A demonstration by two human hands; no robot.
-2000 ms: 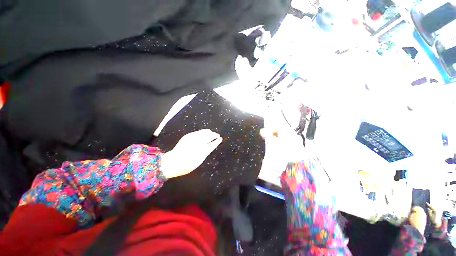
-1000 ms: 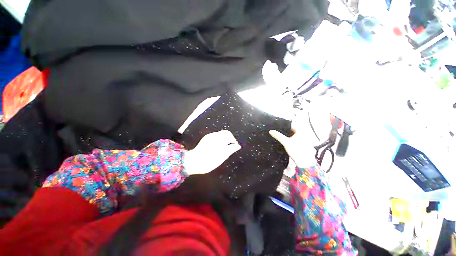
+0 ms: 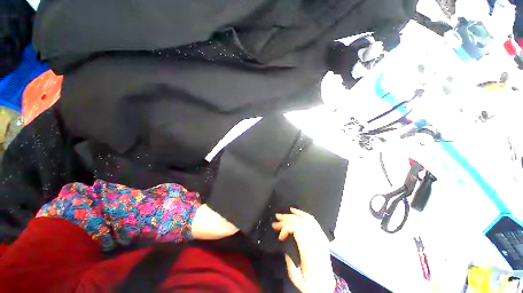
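Note:
A black cut panel [image 3: 244, 180] lies in front of me at the table's near edge. Its plain matte side shows in two flaps, with a narrow speckled strip between them. My left hand [image 3: 213, 223] is at the panel's lower left; its fingers are hidden under the cloth. My right hand [image 3: 307, 243] is at the lower right, with fingertips on the cloth and the thumb apart from them; a dark fold of cloth shows between. A white curved strip [image 3: 232, 137] shows beyond the panel's upper left edge.
A large black garment pile [image 3: 172, 86] fills the table beyond. Black-handled scissors [image 3: 395, 200], a small dark tool [image 3: 424, 191] and red snips [image 3: 422, 257] lie right. The sewing machine [image 3: 467, 177] is overexposed. A red stool [image 3: 41, 97] and blue crate [image 3: 23, 74] are at far left.
The panel showed its speckled face before; now mostly plain flaps face up. My left hand has gone partly under the cloth. My right hand has come down and in to the panel's near edge.

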